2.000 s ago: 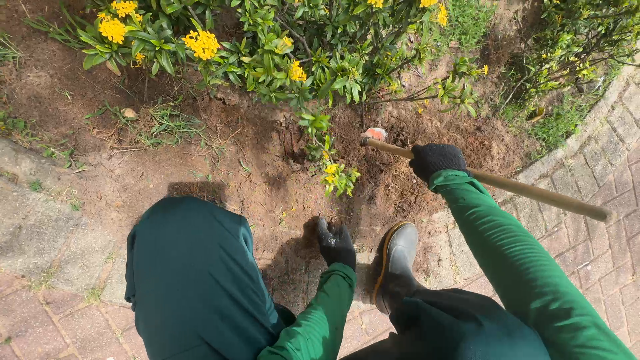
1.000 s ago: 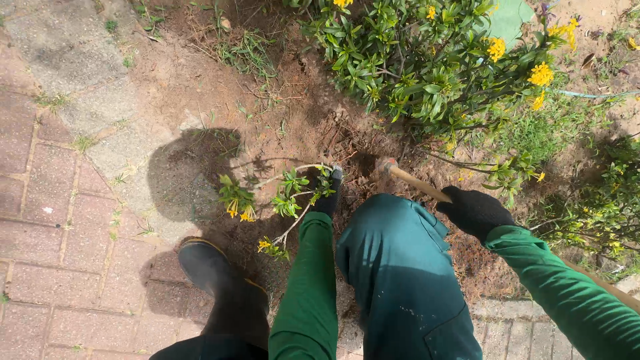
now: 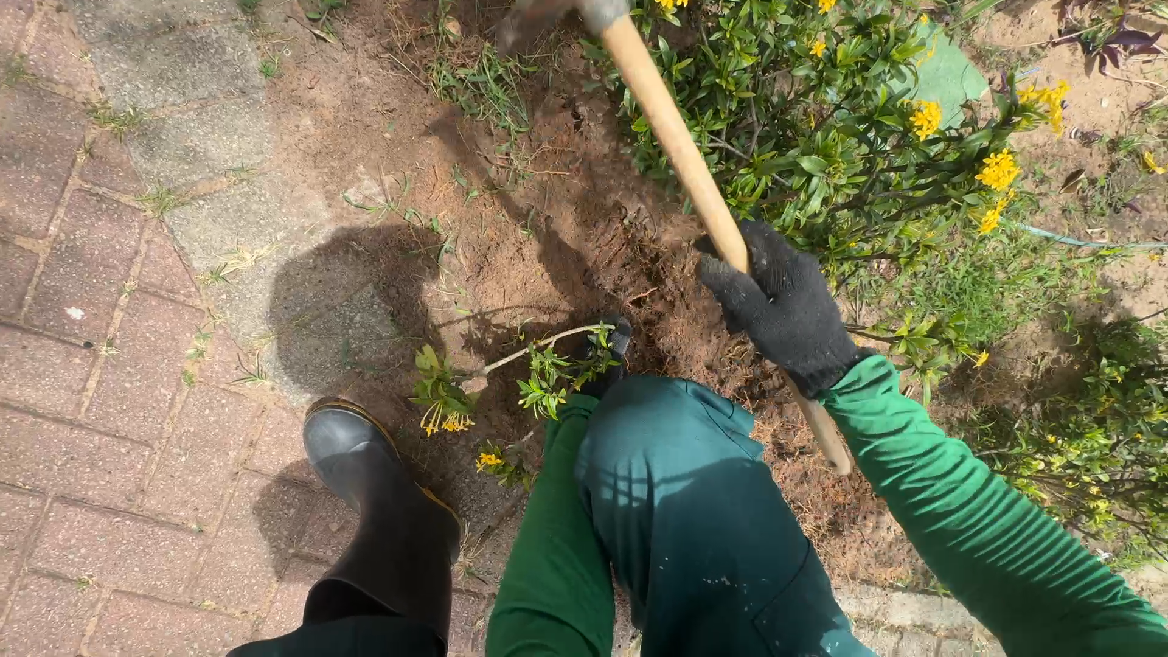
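My right hand (image 3: 776, 306), in a black glove, grips the wooden handle (image 3: 680, 146) of a long-handled digging tool. Its metal head (image 3: 566, 14) is raised at the top edge and partly cut off, so its exact kind is unclear. My left hand (image 3: 610, 351), also in a dark glove, is low by my knee and closed around the base of a cut or uprooted leafy branch (image 3: 538, 347) with yellow flowers (image 3: 447, 422). The knee and leaves partly hide that hand. Loose reddish soil (image 3: 648, 265) with fine roots lies just beyond it.
A flowering shrub (image 3: 794, 137) fills the upper right, and another shrub (image 3: 1086, 420) stands at the right edge. Brick paving (image 3: 109, 401) with a concrete edging (image 3: 196, 119) runs along the left. My rubber boot (image 3: 351, 447) rests on the paving. A thin hose or cord (image 3: 1077, 241) lies right.
The digging tool was low near the soil a second ago and is now lifted, its head toward the top. The left hand, apart from the plants' stems two seconds ago, now holds the branch.
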